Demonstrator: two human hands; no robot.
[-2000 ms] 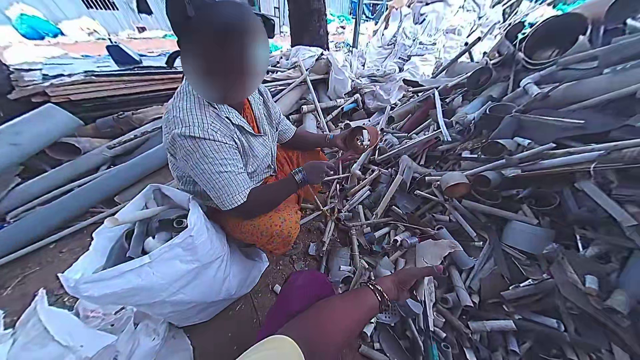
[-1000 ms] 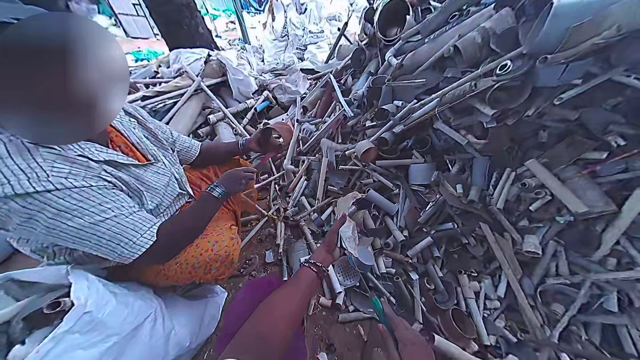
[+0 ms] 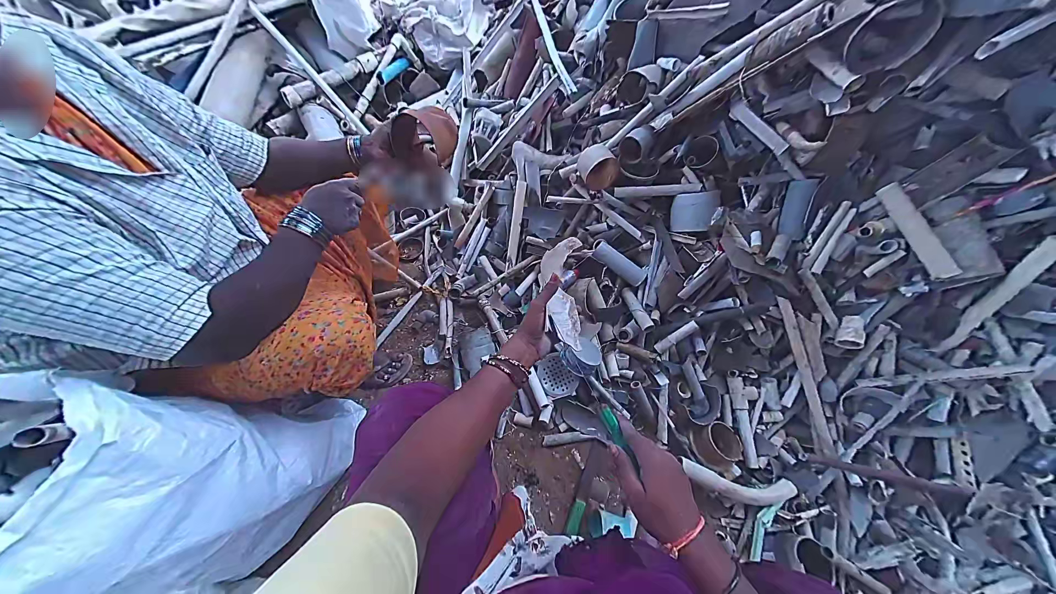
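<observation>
My left hand (image 3: 530, 330) grips a pale, broken plastic scrap (image 3: 563, 316) at the middle, just above the heap of pipe pieces. Below and to its right, my right hand (image 3: 656, 487) is closed around a green-handled tool (image 3: 617, 437); its thin front part points up and left, and its exact kind cannot be told. A perforated grey disc (image 3: 558, 375) lies between the two hands. Just right of my left hand is a round grey piece (image 3: 584, 353). A curved pale pipe (image 3: 738, 485) lies right of my right hand.
A person in a checked shirt (image 3: 107, 239) sits at the left, one hand at a brown pipe ring (image 3: 435, 132). A white sack (image 3: 165, 478) with pipe pieces stands at the lower left. Scrap pipes, including a long pipe (image 3: 701, 87), cover the ground ahead and right.
The view has turned down and right. My right hand with the green-handled tool has come more fully into view. My left hand still holds the pale scrap.
</observation>
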